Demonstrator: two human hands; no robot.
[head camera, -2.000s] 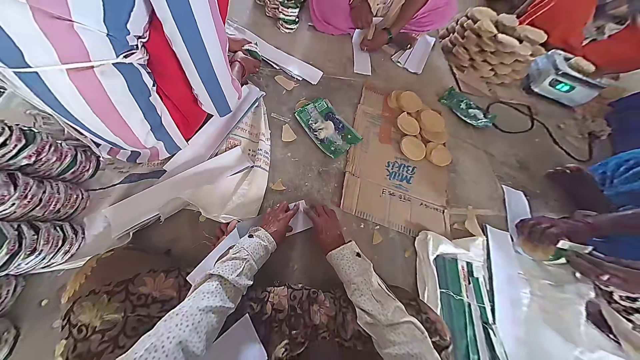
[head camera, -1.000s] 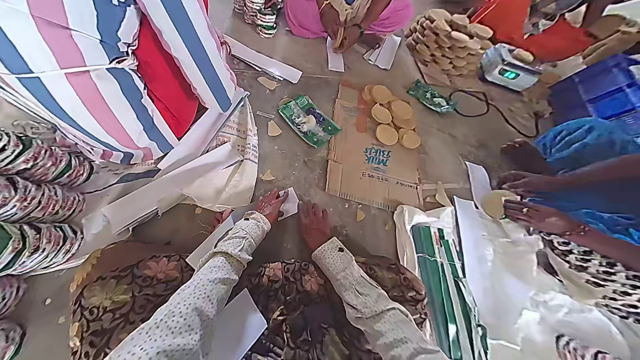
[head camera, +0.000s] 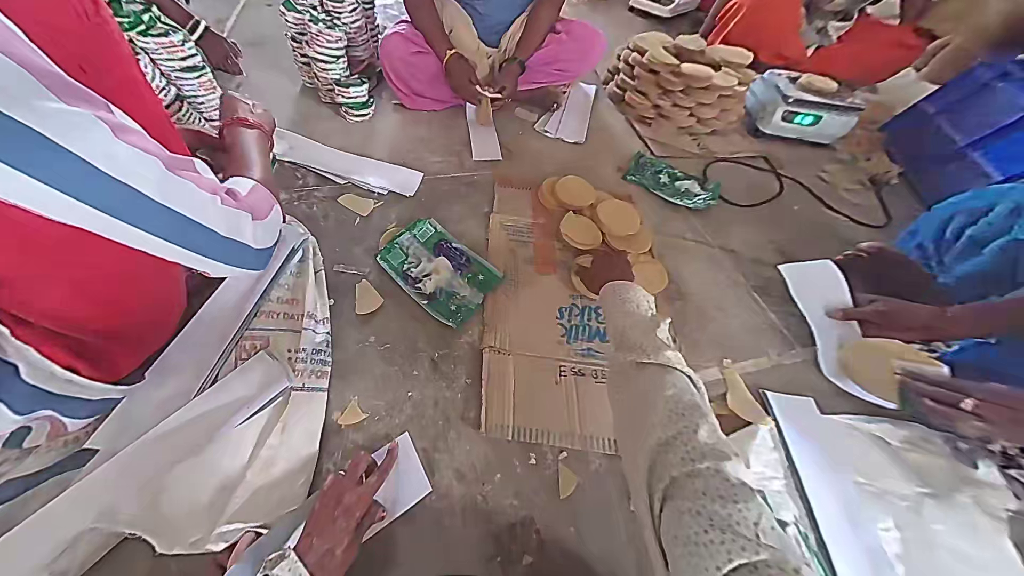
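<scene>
My left hand (head camera: 344, 508) lies spread over a white paper strip (head camera: 402, 480) on the floor at the lower left, fingers apart on the paper. My right arm reaches forward over a flattened cardboard sheet (head camera: 520, 384). On the near side of a group of round yellow-brown discs (head camera: 616, 218), my right hand (head camera: 606, 270) touches one disc; its fingertips are hidden, so whether it grips cannot be told. The discs rest in small overlapping piles at the sheet's far right part. A green printed plastic packet (head camera: 472, 290) lies left of the cardboard.
Broken disc pieces (head camera: 369, 298) lie about the floor. Beyond are a big stack of discs (head camera: 680, 80), a digital scale (head camera: 804, 108) and a black cable (head camera: 832, 210). Co-workers sit at the left, ahead and at the right, one holding paper (head camera: 816, 320) and a disc. A printed sack (head camera: 280, 400) lies left.
My right hand has left the floor beside the paper and reached forward to the discs on the cardboard. My left hand remains at the paper.
</scene>
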